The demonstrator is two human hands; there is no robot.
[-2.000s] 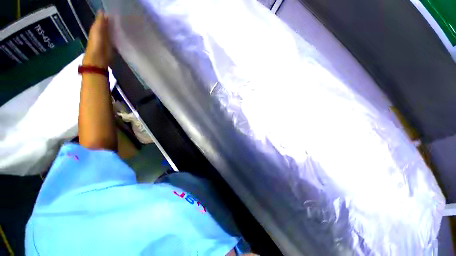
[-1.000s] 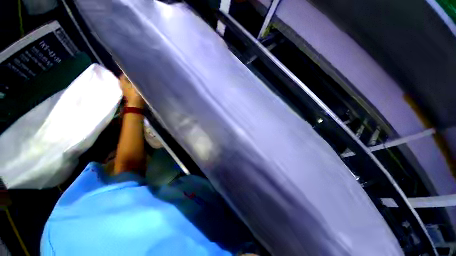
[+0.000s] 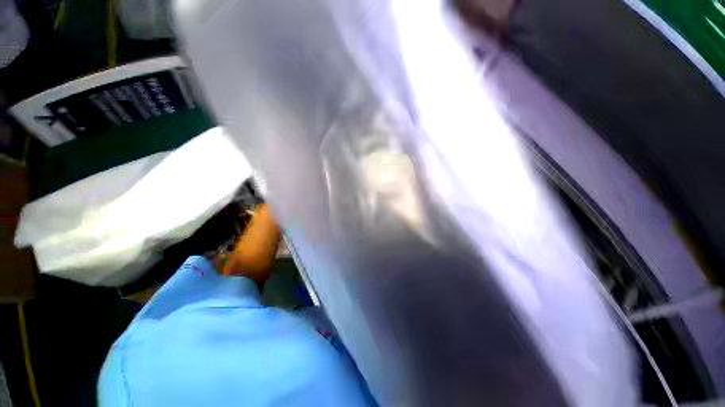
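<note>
A television set in a greyish, translucent protective bag point(image 3: 318, 103) runs across the middle from the top to the bottom edge, blurred. It looks dark through the bag lower down. My left hand is hidden at the bag's left edge. Only the bare forearm point(image 3: 258, 242) shows below it, coming out of a light blue sleeve, and whether the hand grips the bag cannot be seen. My right hand is not in view.
White foam bags point(image 3: 127, 215) lie left of my forearm. Behind them stands a printed carton point(image 3: 119, 103) with white lettering. The conveyor's metal edge point(image 3: 628, 322) runs down the right. A blurred skin-toned shape at the top cannot be identified.
The bagged set has tilted and come closer, covering more of the middle. My left forearm has shifted right and down in the picture, and its hand and red wristband are now hidden.
</note>
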